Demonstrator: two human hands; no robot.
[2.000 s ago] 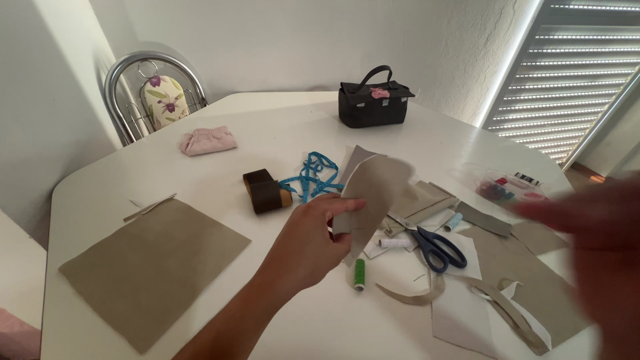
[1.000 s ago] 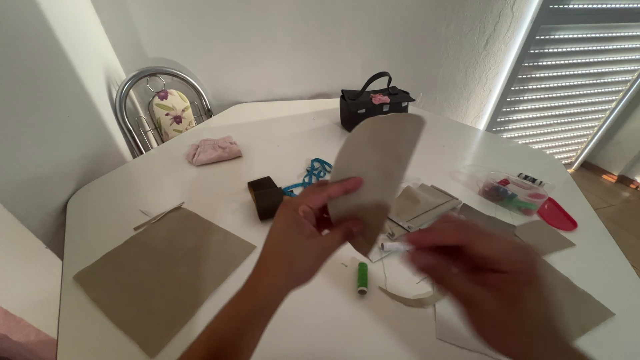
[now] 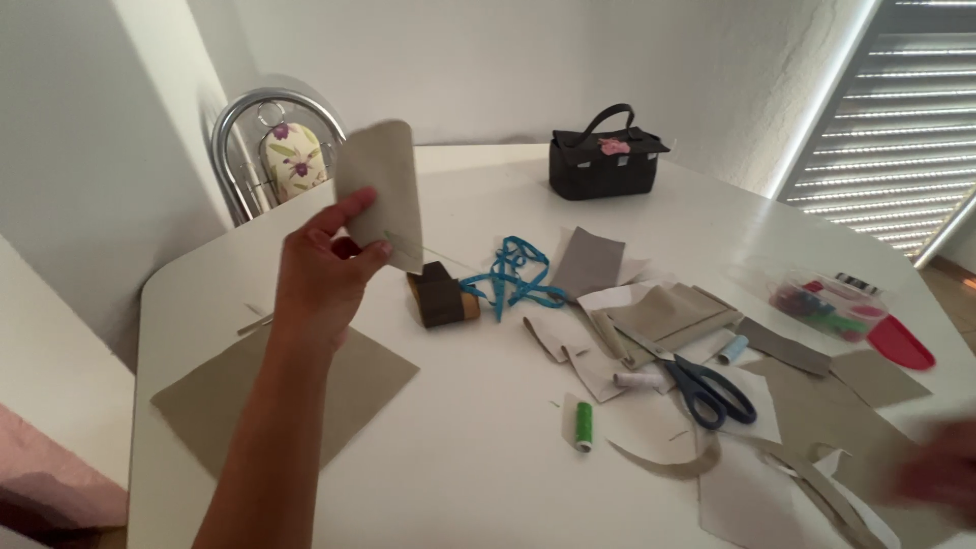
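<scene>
My left hand (image 3: pixel 324 267) pinches a beige fabric piece with a rounded top (image 3: pixel 381 183) between thumb and fingers, holding it upright above the table. A thin thread runs from its lower part to the right. Blurred at the right edge, my right hand (image 3: pixel 942 473) is over the beige scraps; its fingers cannot be made out. Between the hands lie a green thread spool (image 3: pixel 584 427), a white spool (image 3: pixel 639 380), a light blue spool (image 3: pixel 733 349) and dark blue-handled scissors (image 3: pixel 709 389), whose blades rest on folded beige fabric (image 3: pixel 663 316).
A square beige piece (image 3: pixel 358 389) lies under my left forearm. Behind are a brown roll (image 3: pixel 441 296), blue ribbon (image 3: pixel 518 278) and a black handbag (image 3: pixel 606 164). At right stand a clear plastic box (image 3: pixel 831 305) and its red lid (image 3: pixel 901 343). A chair (image 3: pixel 293 160) is beyond the table edge.
My left hand has moved left with the rounded fabric piece. My right hand, earlier near the white spool, has swung out to the right edge, uncovering the scissors.
</scene>
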